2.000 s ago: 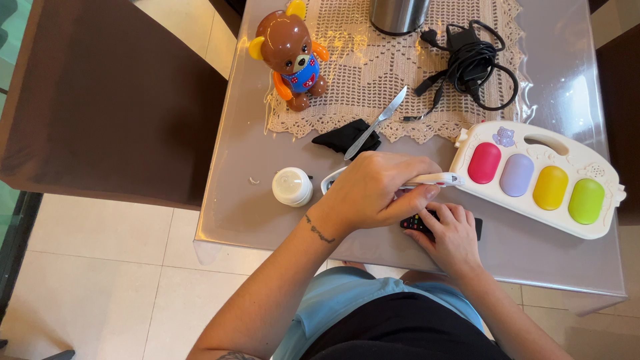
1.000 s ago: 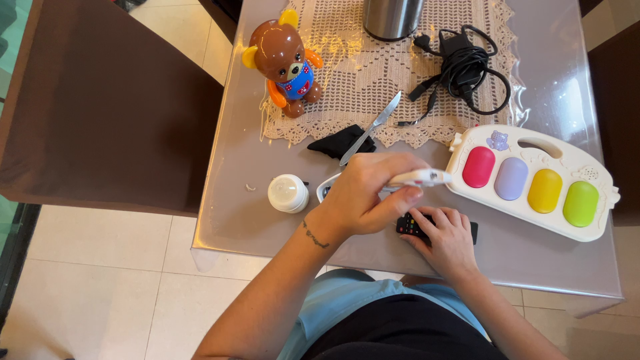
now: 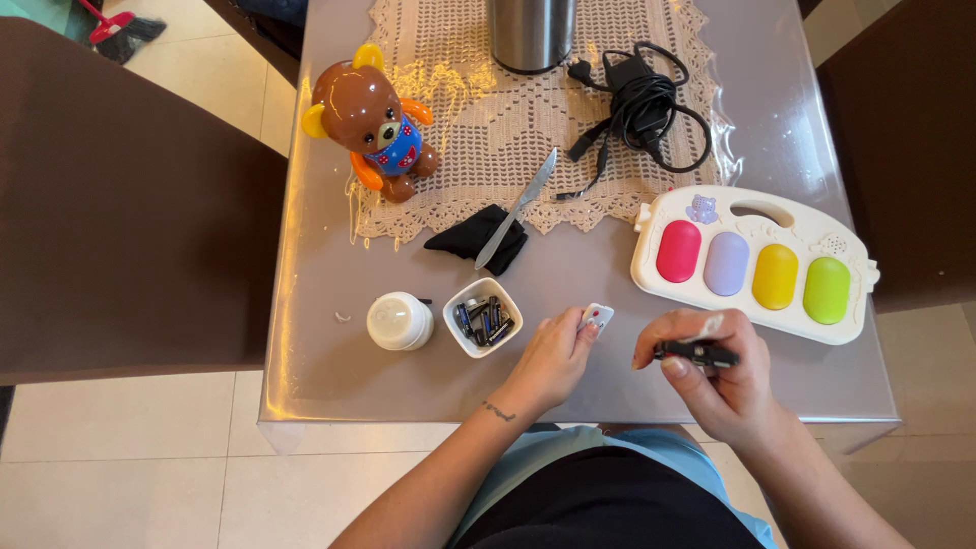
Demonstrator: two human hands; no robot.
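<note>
My left hand [image 3: 555, 357] grips a small white remote control [image 3: 597, 316] with a red button, low over the near part of the table. To its right, my right hand [image 3: 717, 366] is closed around a black remote control [image 3: 698, 352], seen nearly end-on and partly covered by the fingers. Left of my left hand stands a square white bowl [image 3: 514, 335] holding several batteries [image 3: 494, 320]. A white lidded container [image 3: 399, 321] is beside the bowl. Behind them, a table knife [image 3: 518, 207] lies across a folded black cloth [image 3: 465, 235].
A toy keyboard [image 3: 749, 305] with coloured keys lies at the right. Toward the back are a brown toy bear [image 3: 358, 103], a metal vessel [image 3: 531, 34] and a coiled black power adapter cable [image 3: 644, 103] on a crocheted cloth [image 3: 473, 171]. Brown chairs flank the table [image 3: 335, 389].
The black remote, earlier under my right hand on the table, is now lifted in it. My left hand has moved down off the bowl with the white remote, uncovering the batteries.
</note>
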